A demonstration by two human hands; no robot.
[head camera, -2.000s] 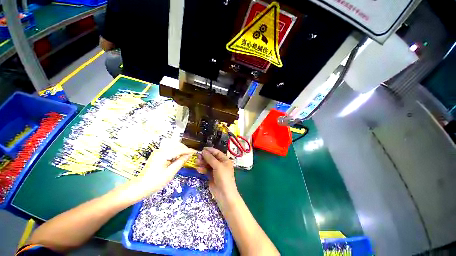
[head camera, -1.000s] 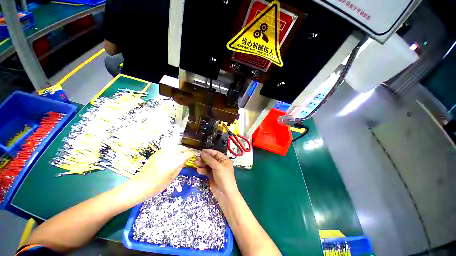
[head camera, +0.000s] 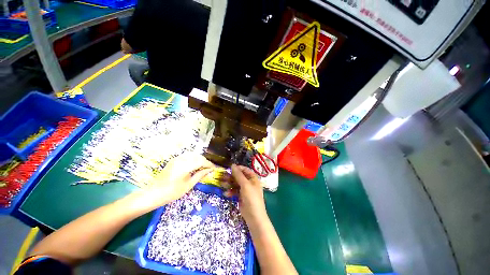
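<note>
The press's dark brown die block (head camera: 230, 145) stands in front of me. My left hand (head camera: 185, 173) is at its lower left, thumb and fingertips close together. My right hand (head camera: 247, 185) is just below its right side, fingers bent. A small gap separates the hands. Anything pinched in either is too small and blurred to tell. Yellow pieces (head camera: 214, 177) show between the hands, behind the blue terminal tray (head camera: 144, 252), which is full of silvery bits. The wire pile (head camera: 129, 142) of yellow and white leads lies left of the press.
Red-handled scissors (head camera: 264, 164) and a small red bin (head camera: 301, 154) are right of the die. The press carries a yellow warning label (head camera: 295, 55). A blue parts bin (head camera: 86, 115) with red and yellow leads is far left. A person in dark clothes (head camera: 174, 48) is behind the bench.
The whole view has shifted, so the bench and press appear further right and slightly lower. The hands have moved apart a little from their closer position at the die's front.
</note>
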